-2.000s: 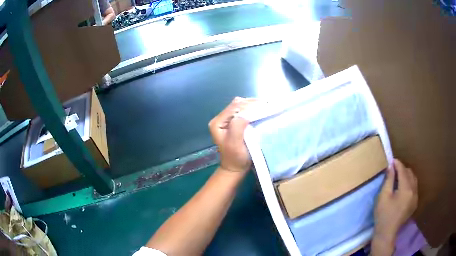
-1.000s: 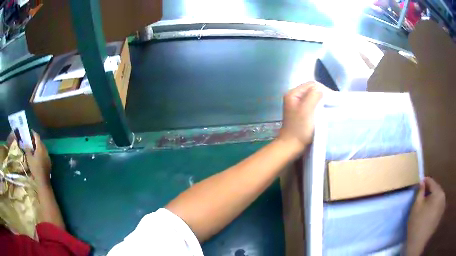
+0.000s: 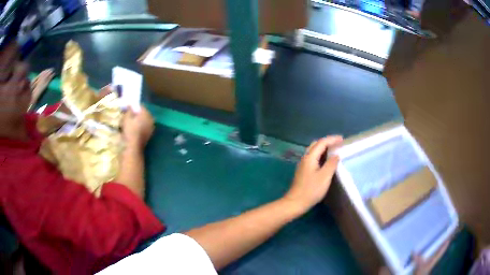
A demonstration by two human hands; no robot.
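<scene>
The open brown carton [image 3: 352,217] stands tilted at the right, its tall lid [image 3: 443,107] raised behind it. The white foam tray [image 3: 370,228] sits inside, with a grey-blue bagged product [image 3: 384,164] on both sides of a narrow brown box [image 3: 404,196]. My left hand [image 3: 318,173] grips the carton and tray rim at the back left corner, thumb over the edge. Blurred fingers, seemingly of my right hand [image 3: 430,262], show at the tray's near edge. The rest of that hand is cut off, so its grip is unclear.
A person in red [image 3: 70,215] sits at the left, holding a crumpled gold-yellow bag [image 3: 88,145] and a white printed sheet [image 3: 127,88]. Another open carton [image 3: 188,83] is on the belt behind a green post [image 3: 244,75].
The view has swung left. The tray, earlier held up between both hands, is now down inside the carton. My left hand stays at its corner; the right hand is now lower and mostly out of view.
</scene>
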